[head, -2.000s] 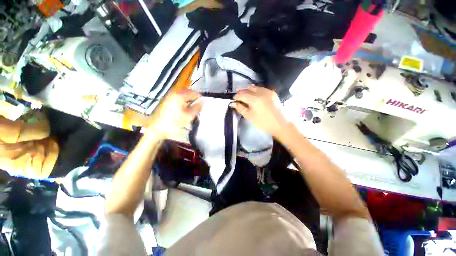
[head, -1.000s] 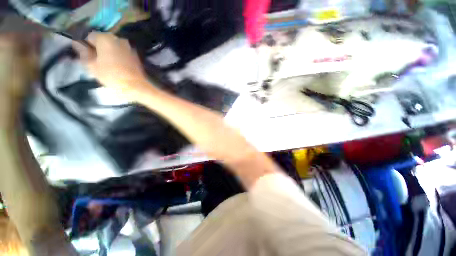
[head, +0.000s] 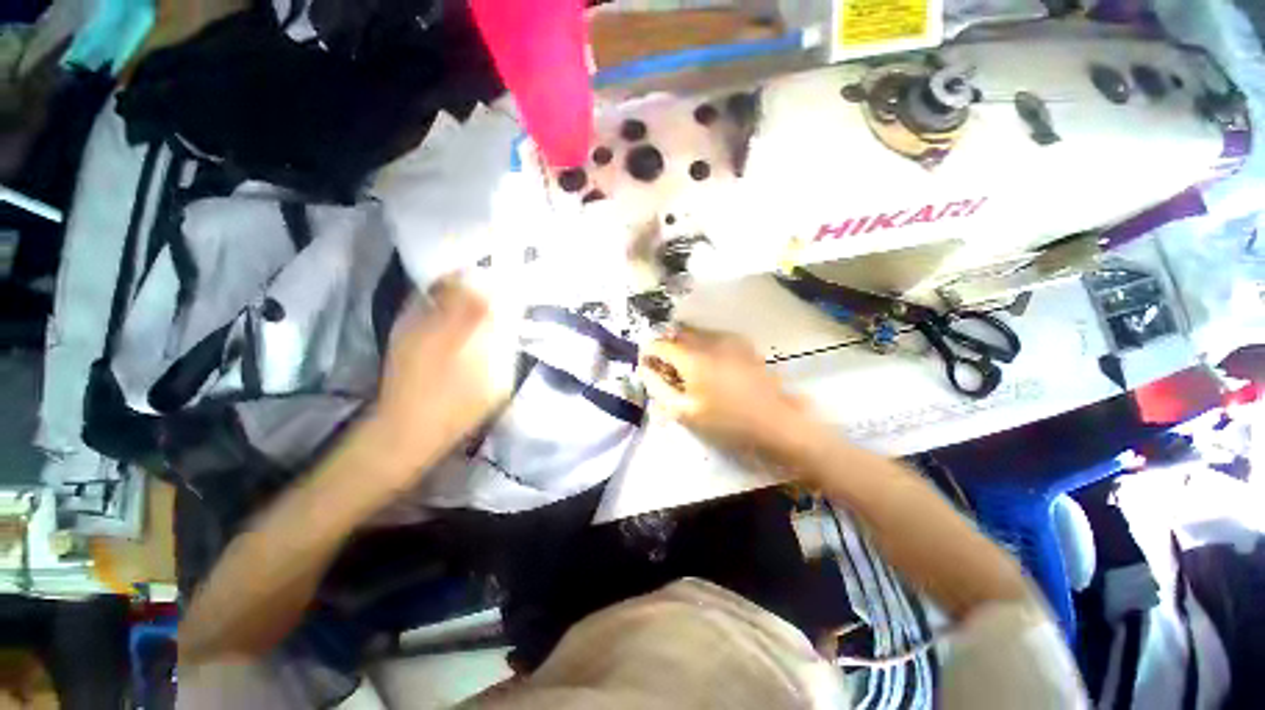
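The garment piece [head: 562, 437], light grey with black stripes and black parts, lies under and left of the needle end of the white HIKARI sewing machine [head: 777, 187]. My left hand [head: 451, 354] is on the cloth just left of the needle area; its fingers are washed out by glare. My right hand [head: 708, 388] grips the cloth's right edge by the black band [head: 583, 330], close to the presser foot area. The needle is not clearly visible. More grey and black cloth [head: 312, 298] is bunched left of my left hand.
Black-handled scissors [head: 957, 340] lie under the machine arm. A pink holder [head: 541, 76] stands above the needle end. Stacked striped panels [head: 97, 319] lie at left. Black cloth [head: 278, 104] is heaped behind. Striped pieces [head: 867, 596] hang below the table beside blue plastic [head: 1020, 527].
The view has swung right to the machine. My hands have brought the garment piece from in front of me, at the left, to the needle end.
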